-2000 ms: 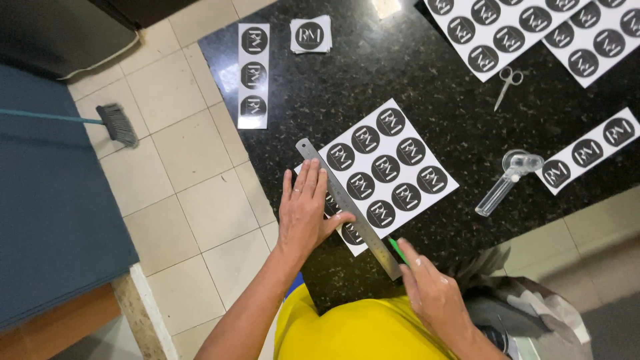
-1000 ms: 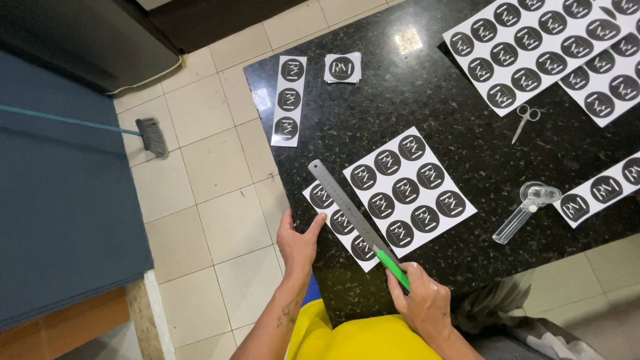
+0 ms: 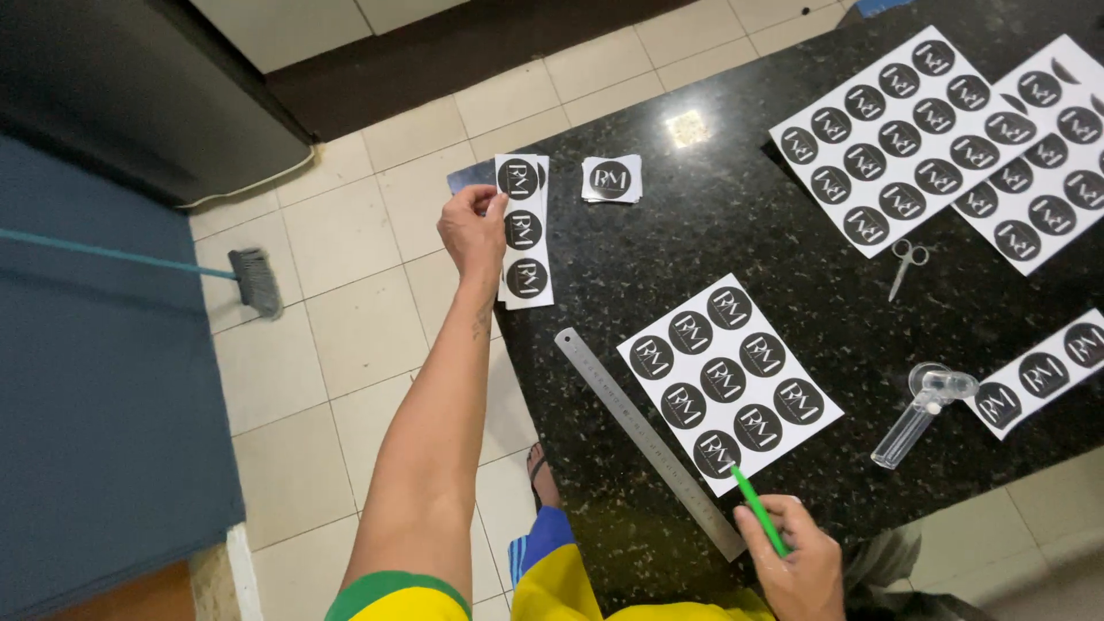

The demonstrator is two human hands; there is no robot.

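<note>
My left hand [image 3: 474, 226] pinches the upper left edge of a cut strip of round black stickers [image 3: 523, 231], which lies over another strip at the counter's left edge. In my right hand [image 3: 798, 552] is a slim green cutting tool [image 3: 760, 511], its tip by the lower corner of a sticker sheet [image 3: 723, 379] with rows of round stickers. A steel ruler [image 3: 649, 442] lies diagonally just left of that sheet, touched by neither hand. Right of the strips sits a small stack of square-cut stickers [image 3: 611, 178].
Small scissors [image 3: 906, 264] lie below two overlapping sticker sheets [image 3: 897, 138] at the upper right. A clear plastic tool [image 3: 918, 414] rests beside another sticker strip [image 3: 1042, 374] on the dark granite counter [image 3: 690, 233]. A broom [image 3: 256, 283] stands on the tiled floor.
The left hand has carried the cut strip from beside the ruler up to the strip at the counter's left edge. My right hand with the green tool has moved off the ruler.
</note>
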